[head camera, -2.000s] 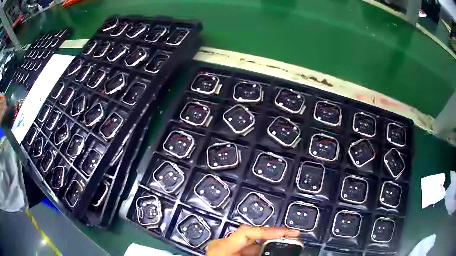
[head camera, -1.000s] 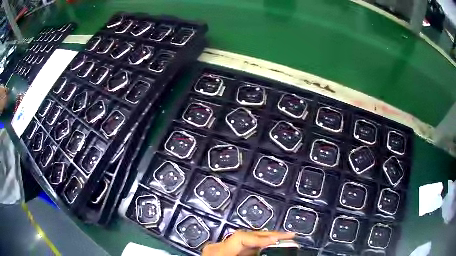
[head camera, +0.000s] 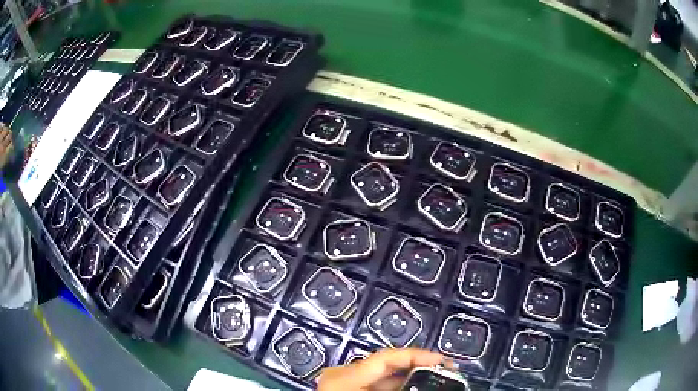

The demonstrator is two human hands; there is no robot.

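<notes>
My left hand (head camera: 375,373) is at the bottom edge, partly cut off, its fingers reaching right along the top of a smartwatch housing (head camera: 435,382). The housing has a bright silver rim and a black inside, and its lower part is out of the picture. The hand holds it over the near edge of a glossy black parts tray (head camera: 295,267). The tray's square pockets hold many similar housings, some turned askew. My right hand is not in view.
Stacked filled trays (head camera: 222,164) stand at an angle on the left. A white sheet (head camera: 65,137) and another tray (head camera: 65,69) lie beyond. Crumpled white wipes (head camera: 660,304) are at the right. A cream-coloured edge (head camera: 459,122) borders the green surface. Another person's hand (head camera: 4,145) shows at far left.
The held housing dipped to a thin edge a second ago and now shows more of its rim and inside. My left hand has shifted slightly. The view has moved a little.
</notes>
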